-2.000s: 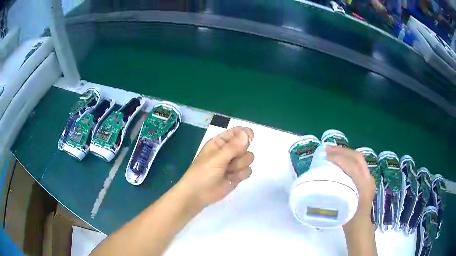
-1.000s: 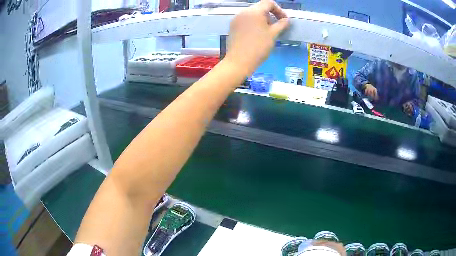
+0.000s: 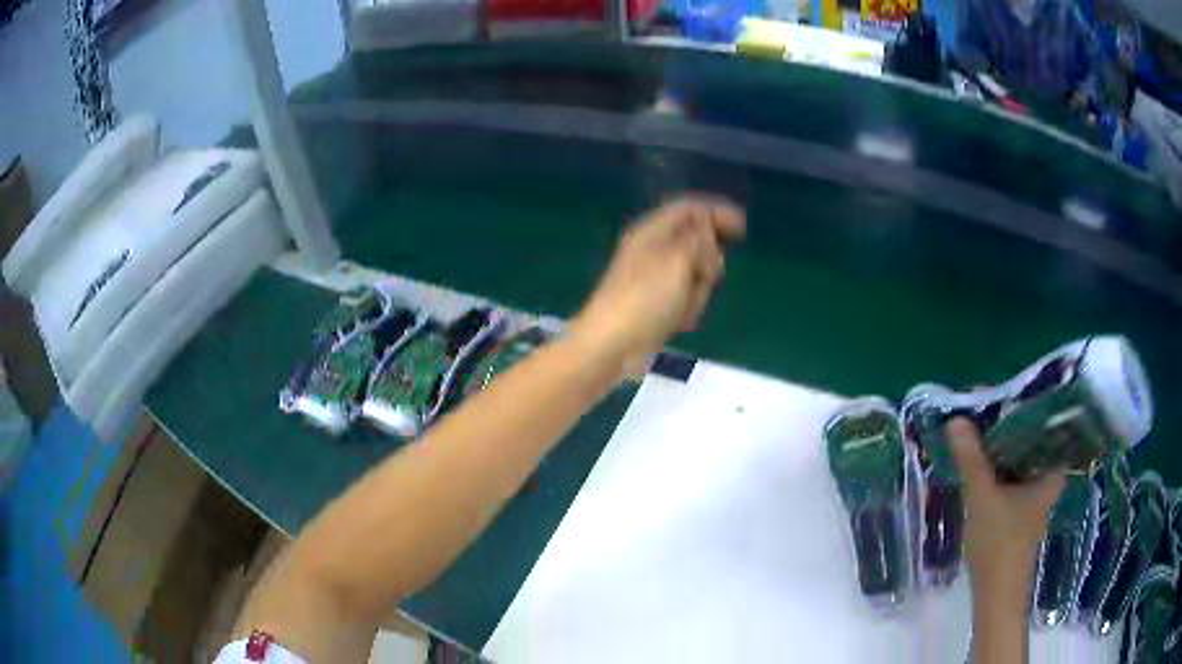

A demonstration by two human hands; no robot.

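My right hand [image 3: 1005,499] holds an open device half [image 3: 1056,422] tilted above the row on the right, its green board showing and its white wide end pointing right. My left hand [image 3: 664,275] is blurred above the near edge of the green belt, thumb and fingers drawn together. Whether something small is between its fingertips cannot be told. Other open device halves lie on the white sheet [image 3: 700,519]; one [image 3: 869,486] is the leftmost there.
Several device halves [image 3: 337,376] lie on the green bench at left, one partly behind my left forearm. White padded stacks [image 3: 169,285] and a pale post [image 3: 279,143] stand at left, cardboard boxes [image 3: 156,519] below. A person [image 3: 1031,52] is across the belt [image 3: 493,234].
The view has tipped back down. My left hand has come down from the overhead white rail. The device half in my right hand, earlier white shell up, now shows its green board.
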